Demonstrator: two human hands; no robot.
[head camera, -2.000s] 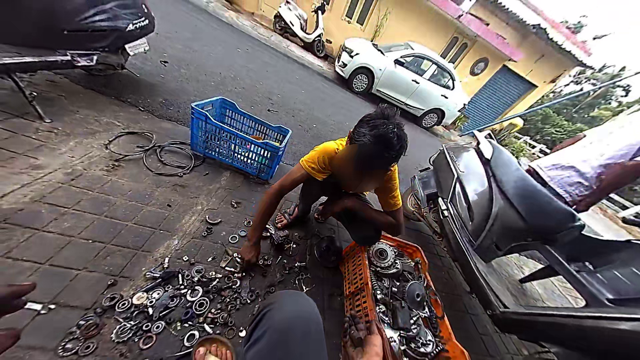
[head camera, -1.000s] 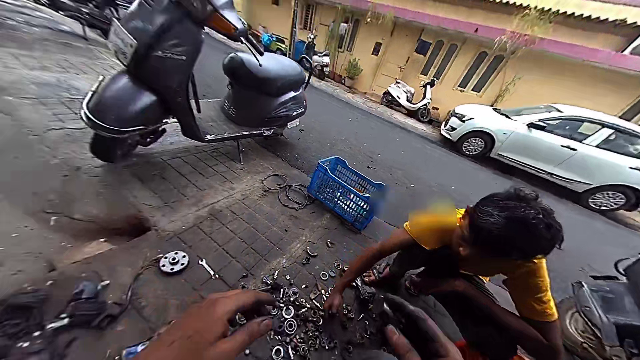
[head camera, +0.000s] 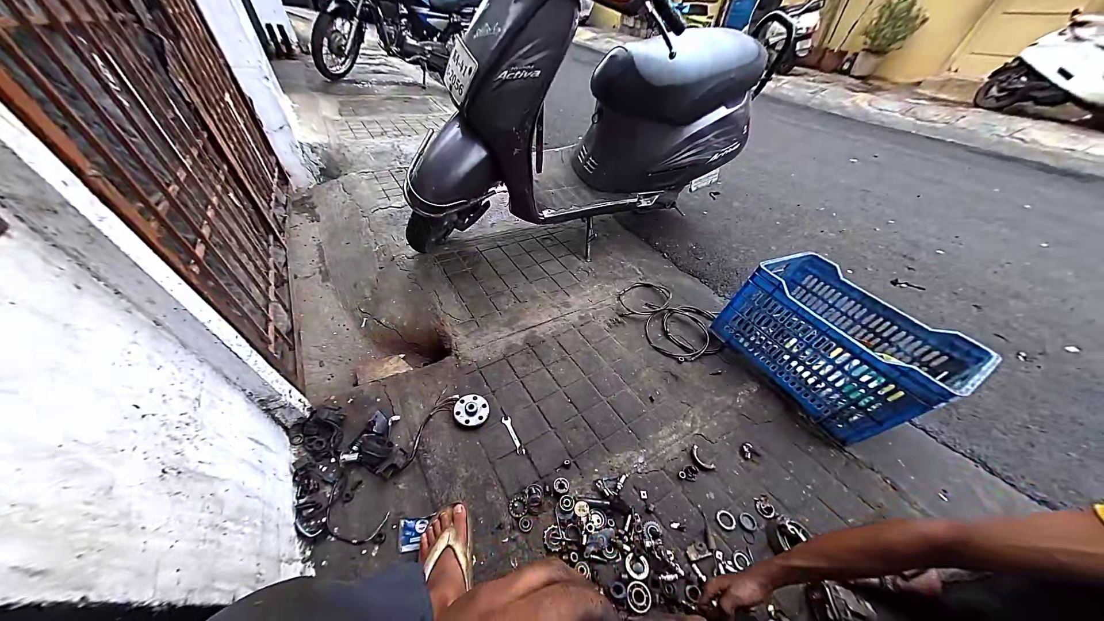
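At the bottom edge of the head view, one of my hands (head camera: 535, 593) shows only its blurred back and knuckles, above my knee; which hand it is and what its fingers hold cannot be told. Just beyond it, metal gears, bearings and rings (head camera: 636, 565) lie scattered on the paving. From the right, another person's hand (head camera: 737, 591) reaches down to the right part of the pile. An open-end wrench (head camera: 512, 433) lies flat on the paving, right of a round metal disc (head camera: 471, 411) with holes. My sandalled foot (head camera: 447, 552) stands left of the pile.
A blue plastic crate (head camera: 845, 345) stands right of coiled cables (head camera: 673, 328). Wiring and black parts (head camera: 375, 448) lie against the white wall (head camera: 129, 431). Beyond a hole in the paving (head camera: 427, 345), a grey scooter (head camera: 552, 129) stands on its stand.
The view has swung left, and the orange crate of engine parts seen earliest has left it. My two hands, spread over the parts a second ago, are now lower, mostly out of frame.
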